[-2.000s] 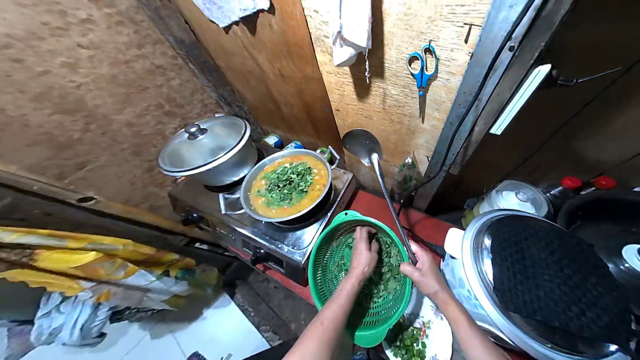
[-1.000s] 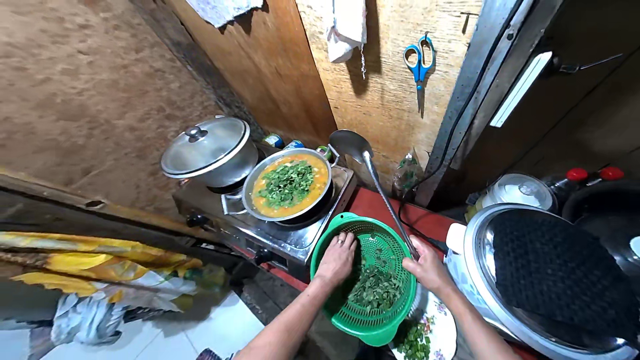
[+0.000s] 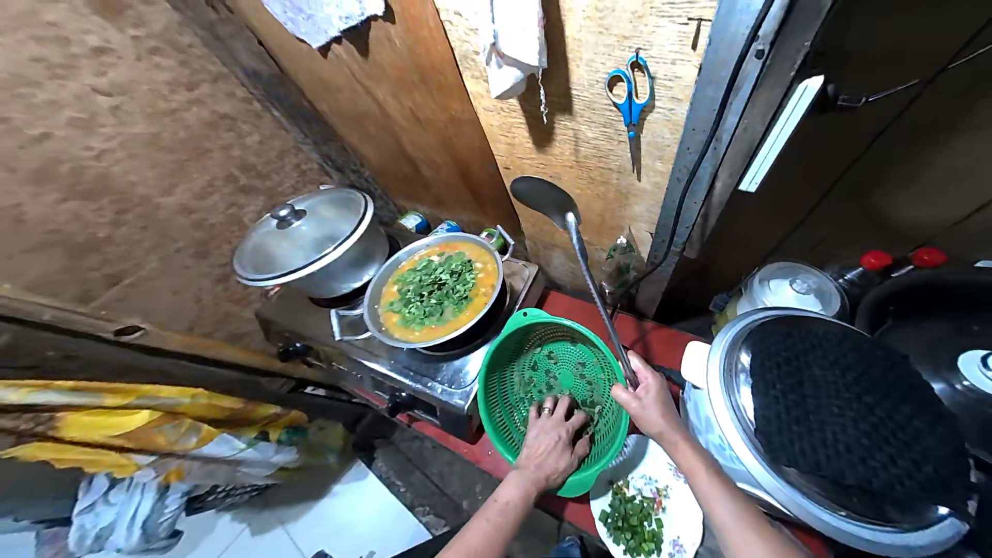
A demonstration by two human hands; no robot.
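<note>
My left hand [image 3: 553,446], with a ring on one finger, reaches down into a green plastic colander [image 3: 504,349]; its fingertips are over leafy greens, and whether it grips any is hidden. My right hand [image 3: 647,395] is closed on the handle of a metal ladle [image 3: 546,199], held bowl up beside the colander's right rim. On the gas stove [image 3: 457,372], an open metal pan [image 3: 370,298] holds orange stew topped with chopped green leaves [image 3: 434,291]. A floral plate [image 3: 682,504] with cut green pieces [image 3: 632,521] lies partly under the colander.
A lidded pot [image 3: 310,240] stands on the stove's left burner. Close on the right is a large lidded container [image 3: 725,372] with a black woven cloth [image 3: 852,411] on top. Blue-handled scissors [image 3: 632,101] hang on the wood wall. Cans [image 3: 413,222] stand behind the pan.
My left hand has moved from the colander's upper left part to its lower part. The greens heaped there a second ago are now largely covered by the hand. The ladle stays in my right hand.
</note>
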